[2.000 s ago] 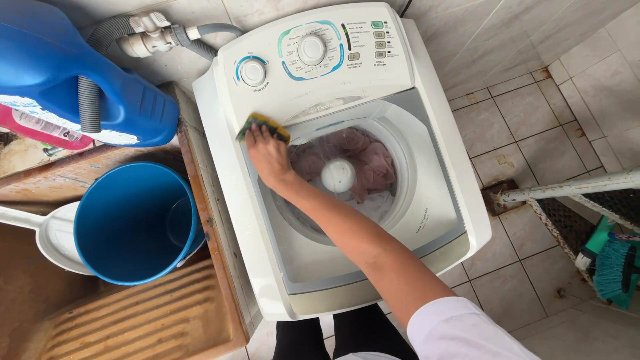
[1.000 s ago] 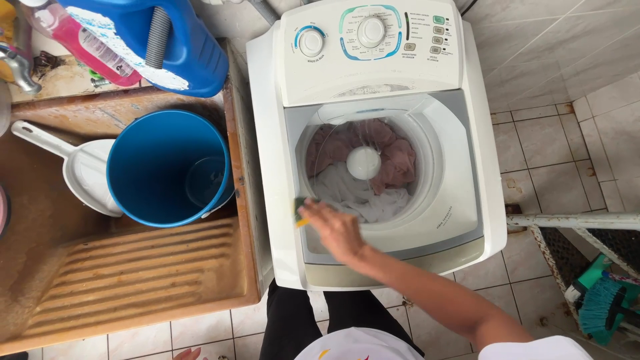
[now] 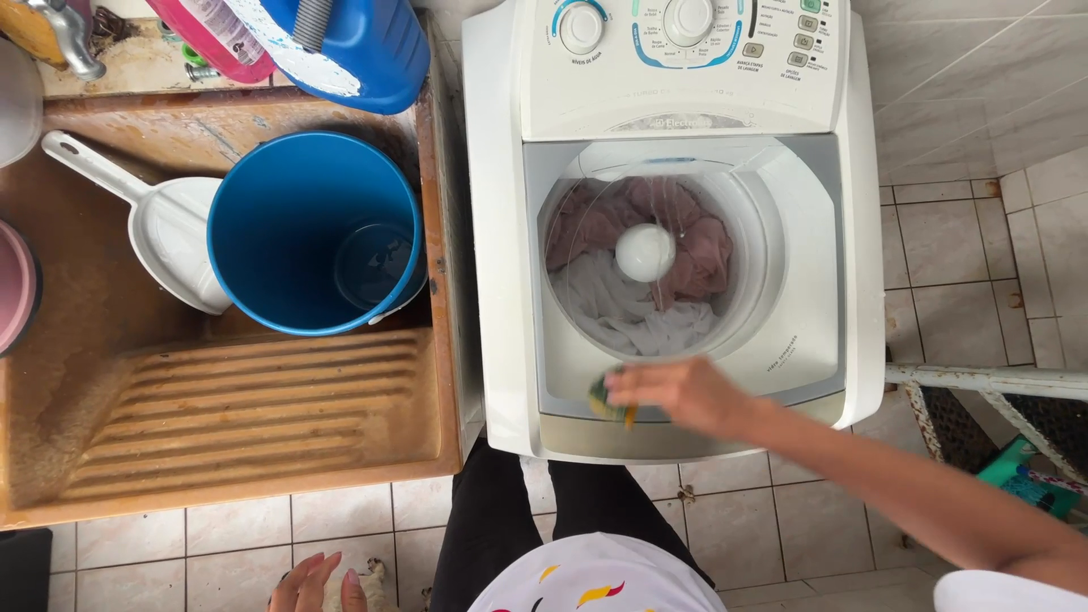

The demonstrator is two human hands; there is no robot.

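My right hand (image 3: 693, 395) holds a green and yellow sponge (image 3: 608, 396) against the front edge of the closed glass lid of a white top-loading washing machine (image 3: 501, 255). Through the lid, pink cloth (image 3: 701, 259) and white cloth (image 3: 599, 293) show in the drum around the round white agitator cap (image 3: 645, 252). At the bottom edge of the view, my left hand (image 3: 319, 585) hangs over the tiled floor, partly cut off, fingers apart, with nothing seen in it.
Left of the machine stands a brown laundry sink (image 3: 450, 399) with a ribbed washboard, a blue bucket (image 3: 280, 229) and a white dustpan (image 3: 174, 229). Bottles, one a blue jug (image 3: 382, 59), line its back ledge. A rusty metal frame (image 3: 977, 376) is at the right.
My right hand with the sponge has moved from beside the control panel, down the lid's left side, to its front edge. My left hand has come further into view at the bottom.
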